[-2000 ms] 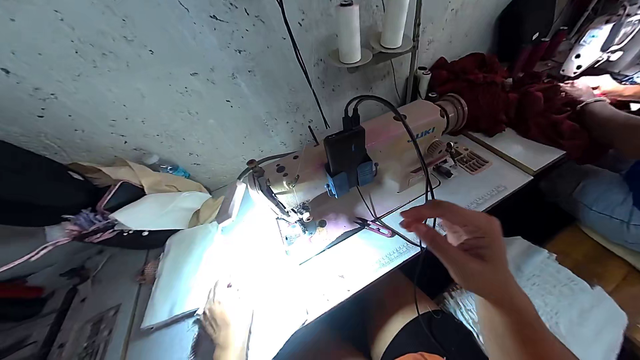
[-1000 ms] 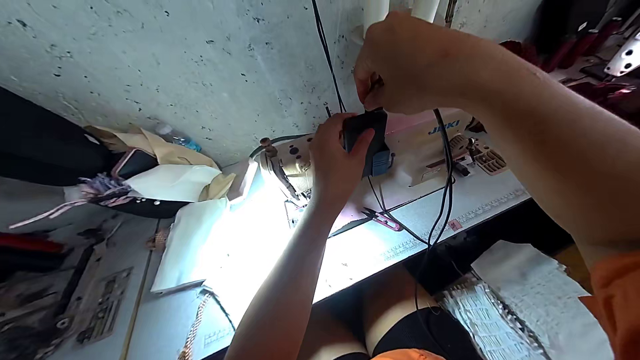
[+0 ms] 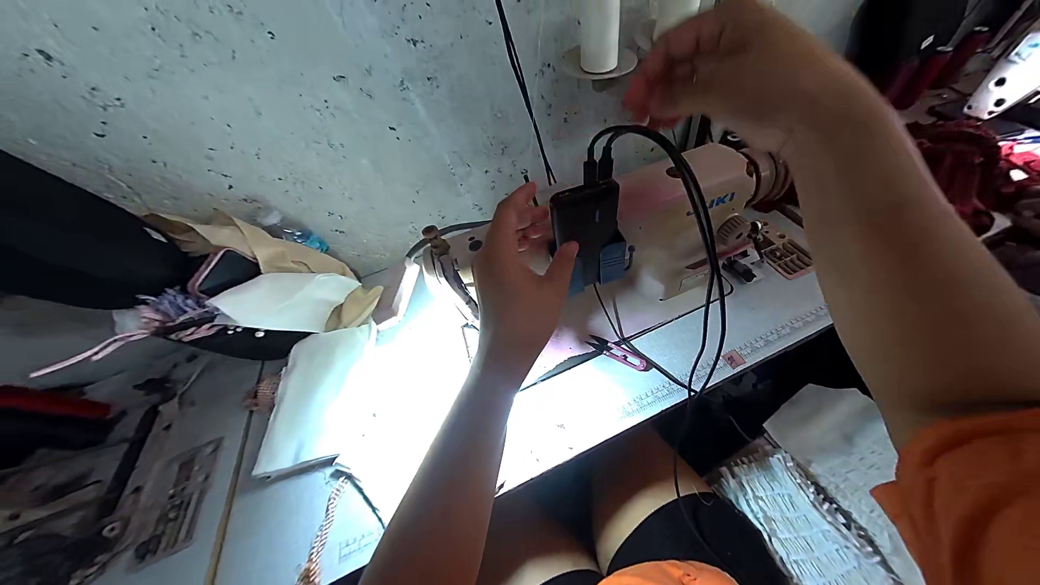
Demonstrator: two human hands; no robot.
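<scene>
A black power bank (image 3: pixel 584 213) with two black cables plugged into its top rests in a blue holder (image 3: pixel 611 262) against a Juki sewing machine (image 3: pixel 662 199). My left hand (image 3: pixel 524 260) is at its left side, thumb on the front and fingers spread behind the edge; a firm grip cannot be made out. Above and to the right, my right hand (image 3: pixel 703 73) is raised near the thread cones, blurred, its fingertips just above the cable loop (image 3: pixel 650 134); whether it holds anything is unclear. Pink thread snips (image 3: pixel 621 354) lie on the machine bed below the power bank.
White thread cones (image 3: pixel 600 36) stand behind the machine. Folded white fabric (image 3: pixel 313 398) lies left of the brightly lit needle area, beside a heap of bags and cloth (image 3: pixel 280 301). Cables hang over the table's front edge. A woven white bundle (image 3: pixel 784 504) is at lower right.
Two seconds ago my left hand was low by the white fabric and my right was in front of the machine. Since one second ago, my right hand has moved up and right from the power bank's top.
</scene>
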